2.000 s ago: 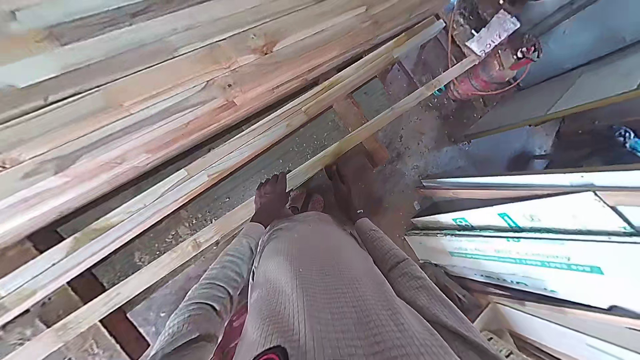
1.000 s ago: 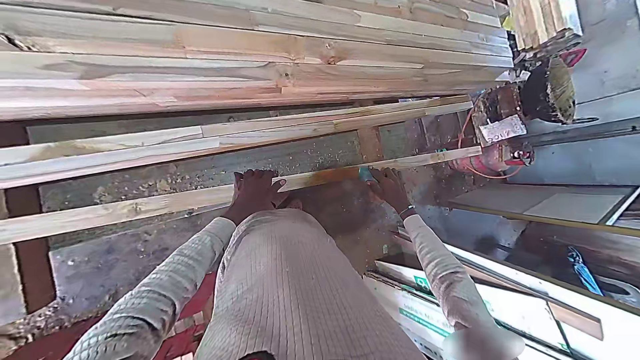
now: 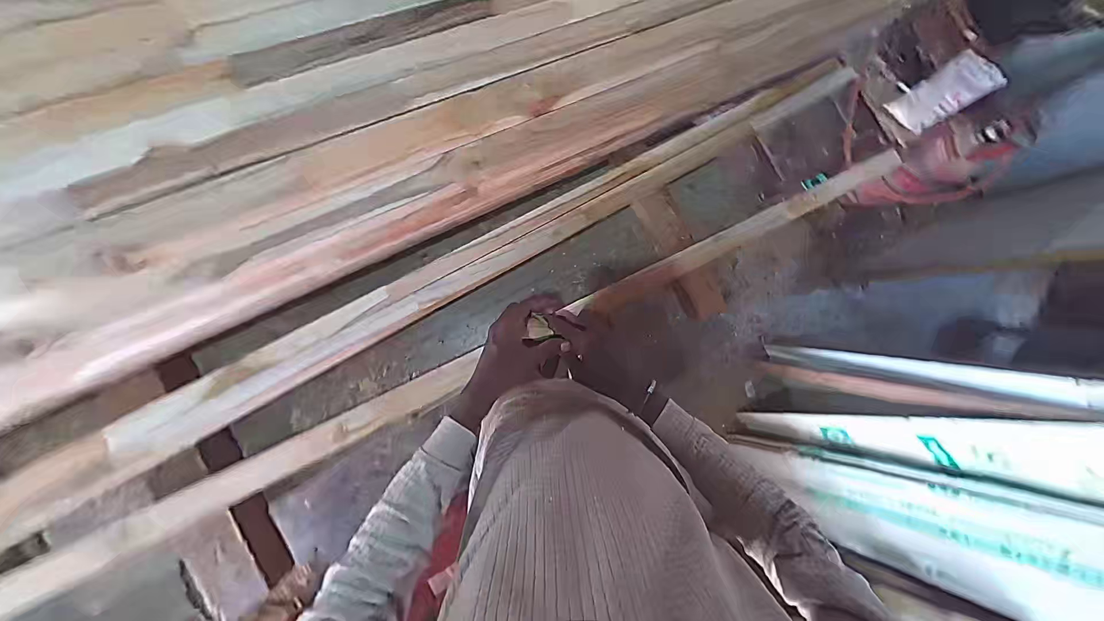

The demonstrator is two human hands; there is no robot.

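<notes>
My left hand [image 3: 515, 349] and my right hand [image 3: 604, 349] are close together in front of my body, over a long narrow wood strip [image 3: 742, 226]. Between their fingers is a small yellowish-green piece [image 3: 541, 326], too blurred to name; both hands appear to hold it. The strip runs diagonally from the lower left to the upper right and passes under or behind the hands. Beyond it, more long strips [image 3: 431, 278] lie roughly parallel.
Wide wooden boards [image 3: 345, 147] fill the upper left. A red machine or tank [image 3: 931, 177] stands at the upper right near a pale labelled piece [image 3: 946, 90]. White panels with green printing [image 3: 966, 453] lie at the lower right. A wooden crosspiece [image 3: 681, 254] lies beneath the near strip.
My hands, apart on the wood strip one second ago, have come together around a small piece. The view has turned.
</notes>
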